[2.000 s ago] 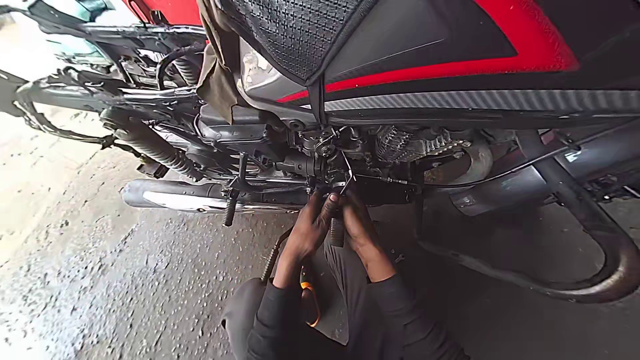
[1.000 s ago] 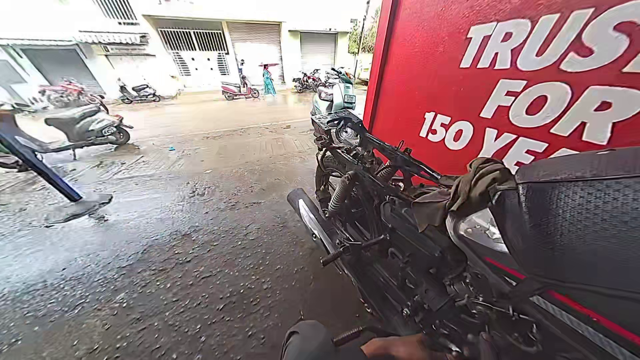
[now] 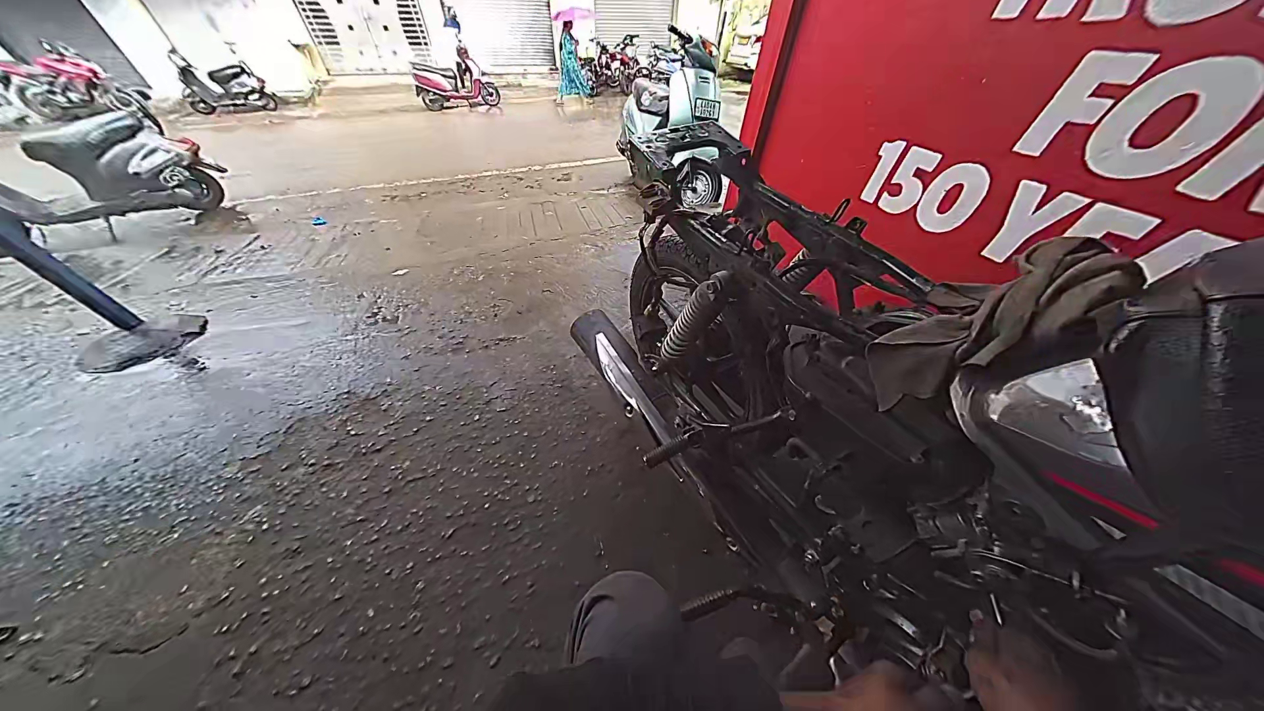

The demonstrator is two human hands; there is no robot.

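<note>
A motorcycle with its rear frame [image 3: 790, 267] laid bare stands at the right. My left hand [image 3: 869, 686] is at the bottom edge, close to the engine and carburetor area [image 3: 978, 553], partly cut off by the frame. Beside it on the right, my right hand [image 3: 1012, 662] is dark and blurred against the same parts. Whether either hand holds anything cannot be made out. A dark cloth [image 3: 1047, 306] lies on the motorcycle by the covered fuel tank [image 3: 1205, 365]. The spring shock absorber [image 3: 691, 321] and the exhaust silencer [image 3: 622, 375] show at the rear.
A red board [image 3: 918, 89] with white lettering stands behind the motorcycle. My knee [image 3: 622, 617] is at the bottom. Wet ground [image 3: 375, 513] spreads left, with a post base [image 3: 143, 343] and a parked scooter [image 3: 109, 163]. A pale scooter [image 3: 681, 109] and a person under an umbrella [image 3: 573, 59] are farther back.
The view has swung up and left from the engine towards the street. Both hands, seen together at the engine two seconds ago, now show only partly at the bottom edge.
</note>
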